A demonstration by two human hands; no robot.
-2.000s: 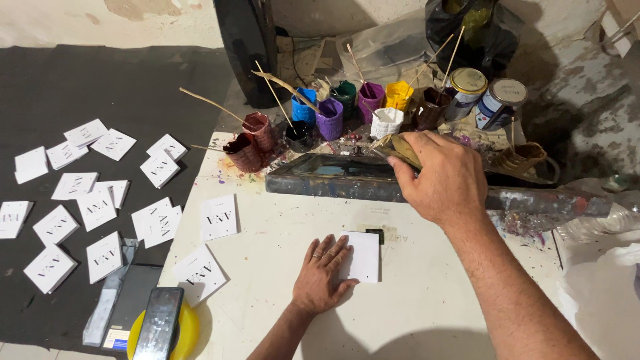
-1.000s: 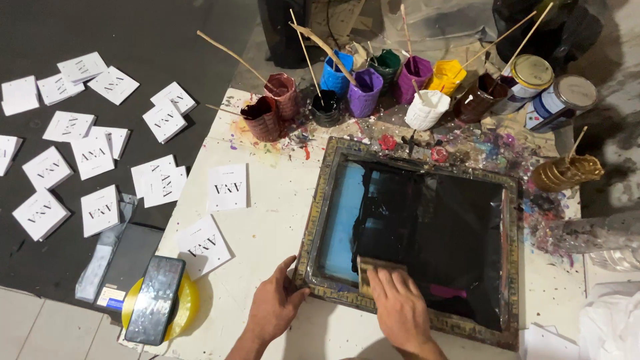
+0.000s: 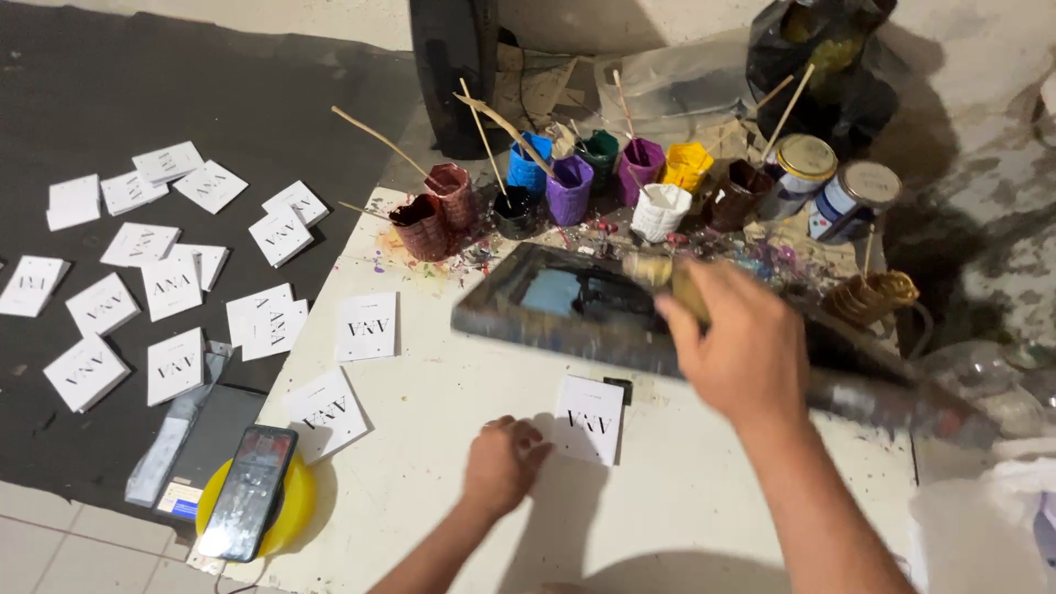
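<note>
My right hand (image 3: 738, 346) grips a squeegee (image 3: 660, 276), blurred, over the screen-printing frame (image 3: 569, 330). The frame is tilted up at the back of the white tabletop (image 3: 462, 412), with black ink and a light blue patch on its mesh. Below it lies a small white card (image 3: 588, 421) bearing large black lettering, beside a dark tab (image 3: 619, 391). My left hand (image 3: 505, 462) is at the card's left edge, fingers curled; whether they pinch the card cannot be told. Two more printed cards, one upright (image 3: 366, 327) and one slanted (image 3: 327, 415), lie to the left.
Ink cups with sticks, among them a white cup (image 3: 661, 212) and a violet cup (image 3: 569, 190), line the back beside paint cans (image 3: 855, 200). Many printed cards (image 3: 172, 285) lie on a dark sheet (image 3: 206, 99) at left. A phone (image 3: 250, 492) rests on a yellow roll (image 3: 299, 505) near the front.
The frame lay flat a second ago, with the squeegee on its mesh; now it is raised and the card shows beneath. My left hand has left the frame's edge and moved right to the card.
</note>
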